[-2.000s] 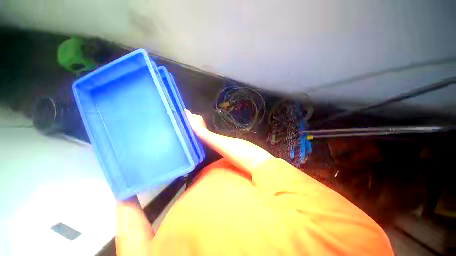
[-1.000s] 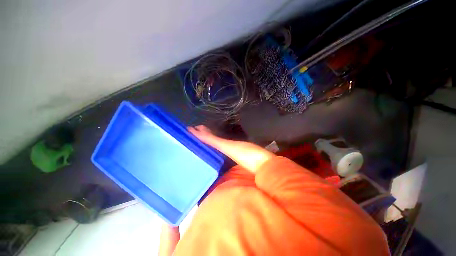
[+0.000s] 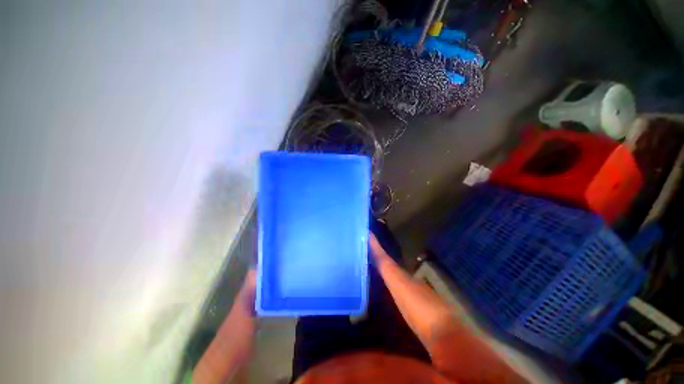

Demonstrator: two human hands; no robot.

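An empty blue plastic tray [image 3: 315, 232] is held in front of my body, its open side facing up towards me. Earlier frames show more than one tray rim in the stack; now only the top one shows clearly. My left hand [image 3: 247, 296] holds the tray's left side near the lower corner, blurred, its fingers partly hidden. My right hand [image 3: 381, 259] holds the right side, its fingers mostly hidden behind the tray wall.
A pale wall [image 3: 135, 150] stands at the left. A coil of wire [image 3: 334, 124] and a grey mop head [image 3: 412, 79] with blue parts lie ahead on the dark floor. At right are a blue slatted crate [image 3: 525, 262], a red stool [image 3: 551, 161] and a white cylindrical object [image 3: 596, 109].
The view has turned to the right, bringing the blue crate in. The tray has gone from tilted to upright in view, in front of my body, still held by both hands.
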